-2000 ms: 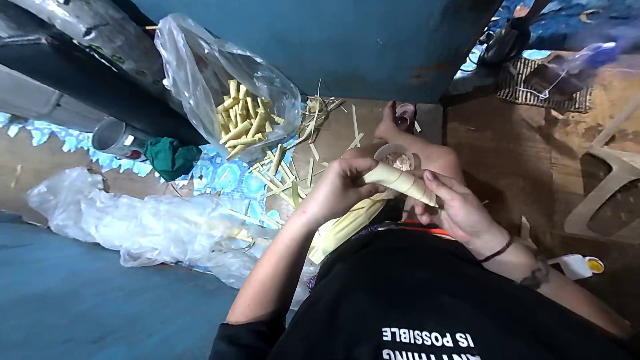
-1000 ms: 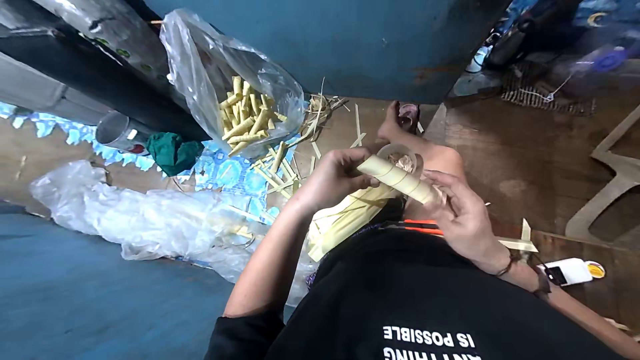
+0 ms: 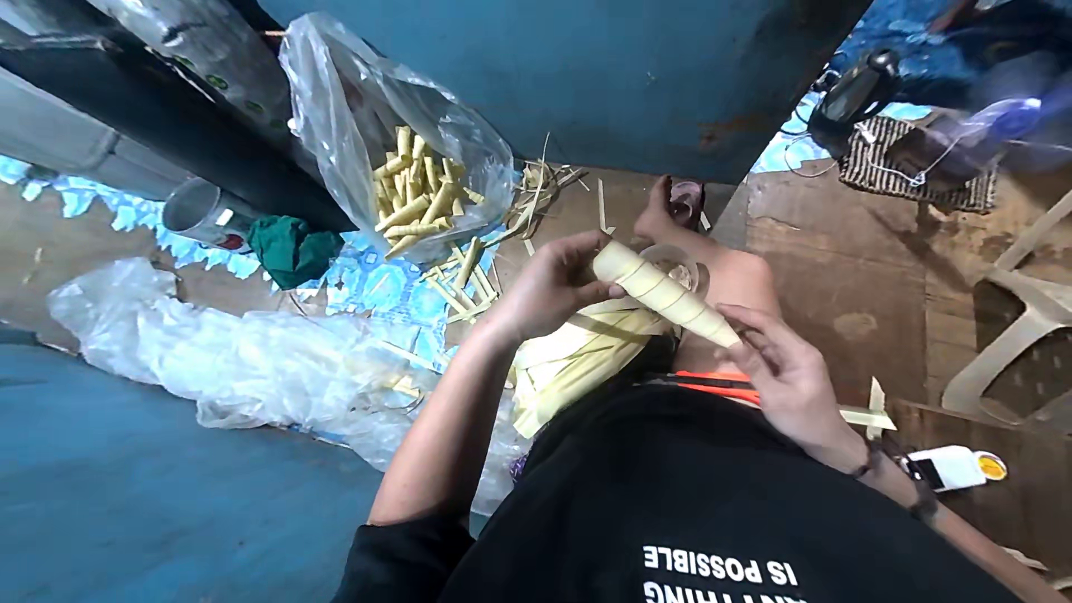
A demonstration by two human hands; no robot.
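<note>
A pale yellow cone wrapped from leaf strip (image 3: 666,293) slants between my hands over my lap. Fingers of my left hand (image 3: 563,280) close on its wide upper end. My right hand (image 3: 779,360) pinches its narrow lower end between thumb and fingers. Beneath the cone, a round clear container (image 3: 682,266) with pale contents is partly hidden. A bundle of flat pale leaf strips (image 3: 578,356) lies across my lap. Orange-handled scissors (image 3: 712,383) rest against my black shirt, partly covered by my right hand.
An open plastic bag (image 3: 335,109) holds several finished cones (image 3: 419,188). Leaf scraps (image 3: 465,285) litter the floor near it. Crumpled plastic sheeting (image 3: 251,360) lies left, near a green cloth (image 3: 293,251) and clear tub (image 3: 201,209). A white bottle (image 3: 955,467) and plastic chair (image 3: 1017,327) are right.
The cone has turned in my hands, and its wide end now points up and left. My right hand has shifted its hold to the narrow tip.
</note>
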